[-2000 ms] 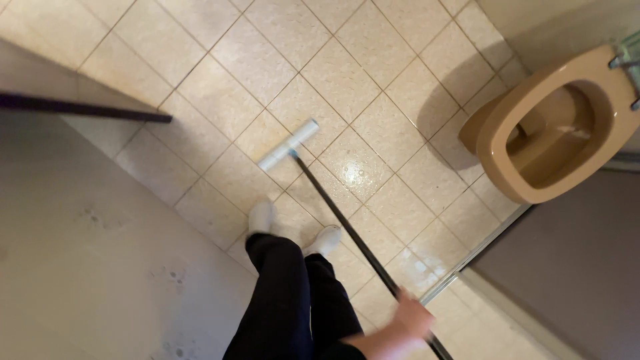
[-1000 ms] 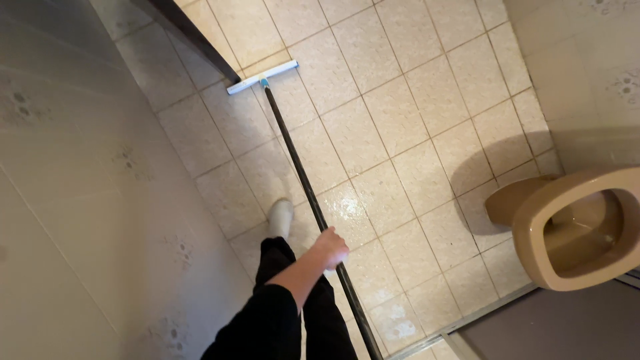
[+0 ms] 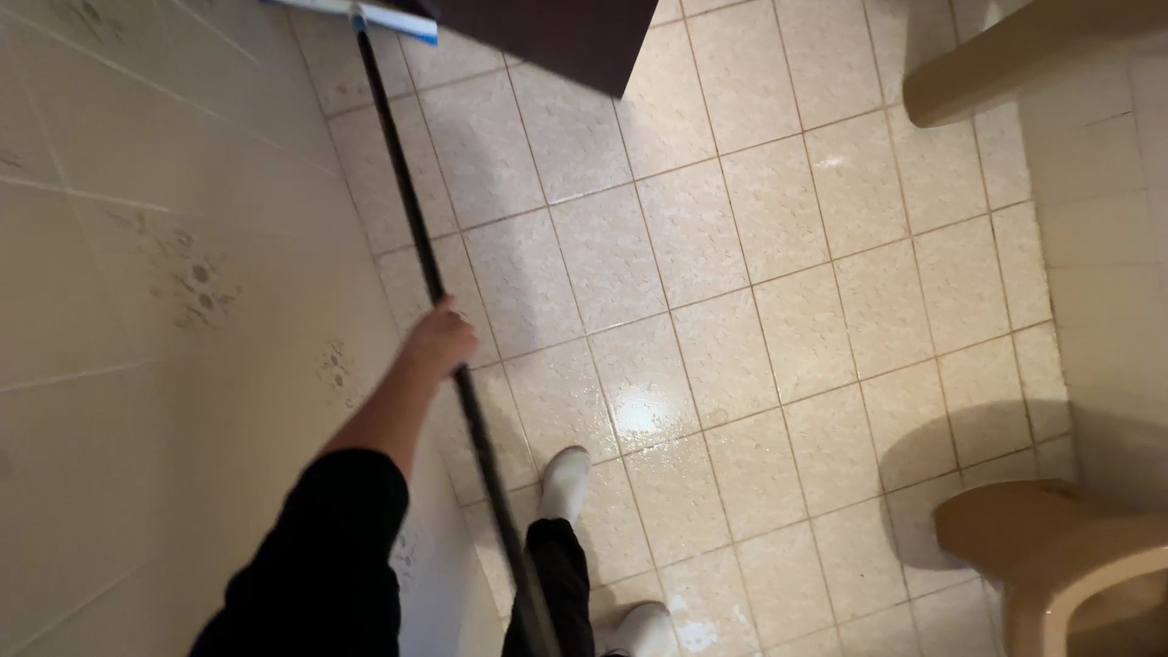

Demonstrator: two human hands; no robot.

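My left hand (image 3: pixel 443 339) is closed around the middle of a long black pole (image 3: pixel 411 201), left of the centre of the head view. The pole slants from the top left to the bottom. At its upper end, a white and blue squeegee head (image 3: pixel 397 20) lies on the tiled floor by the left wall, partly cut off by the frame's top edge. The pole's lower end passes in front of my dark trouser leg. My right hand is not in view.
A dark partition panel (image 3: pixel 557 36) juts in beside the squeegee head. A tan toilet (image 3: pixel 1022 538) stands at lower right, another tan fixture (image 3: pixel 1004 68) at upper right. Tiled walls (image 3: pixel 91 438) flank the beige floor (image 3: pixel 712 219). My white boots (image 3: pixel 566 479) stand near the wet-looking shine.
The squeegee head has moved from the open floor, past the panel's end, to the floor by the left wall. My left hand stays on the pole. The view has shifted considerably.
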